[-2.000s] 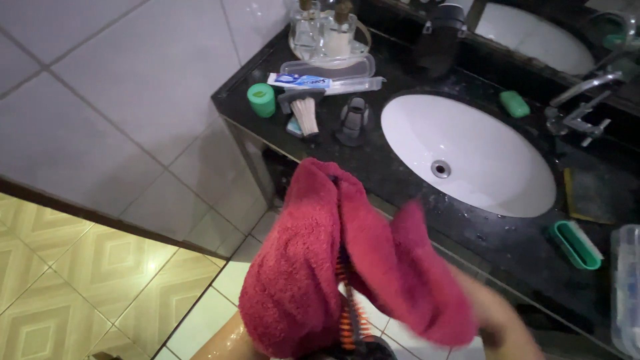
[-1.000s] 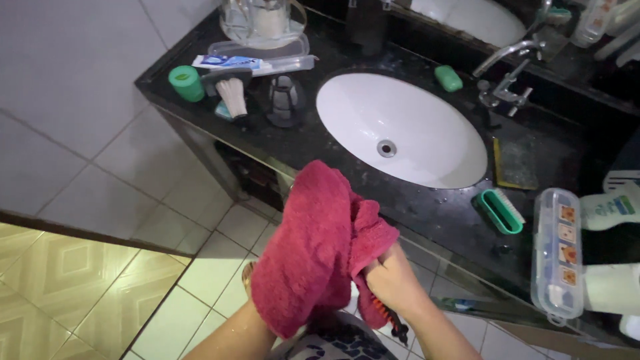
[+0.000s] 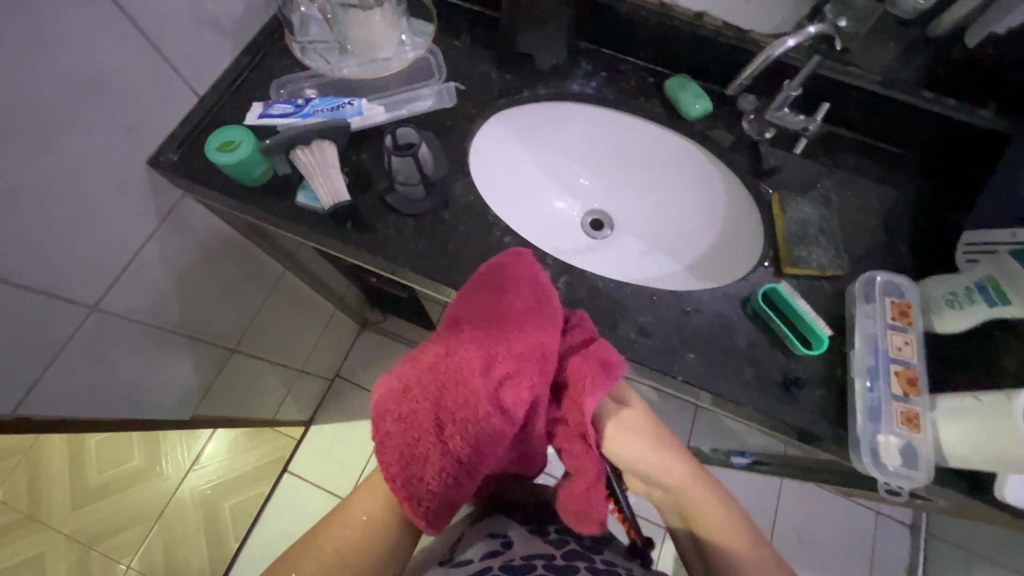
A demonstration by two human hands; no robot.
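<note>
A red terry towel (image 3: 472, 376) hangs bunched over both hands in front of the counter edge. My left hand lies hidden beneath it; only the wet forearm shows. My right hand (image 3: 632, 440) grips the towel's right part, its fingers partly covered by the folds. A black and orange bristled brush (image 3: 624, 512) sticks out below the towel beside my right hand; what holds it is hidden.
The black stone counter (image 3: 688, 336) holds a white oval basin (image 3: 640, 192), green soap (image 3: 688, 97), a sponge (image 3: 808, 234), a green scrub brush (image 3: 792, 318), a clear plastic case (image 3: 890, 376), a toothpaste tube (image 3: 308, 109) and a green-lidded container (image 3: 238, 155). A chrome faucet (image 3: 788, 104) stands behind.
Two seconds ago the towel was spread wider, with its right part raised. It is now bunched closer together, and my right hand has moved in on it. The view has shifted right.
</note>
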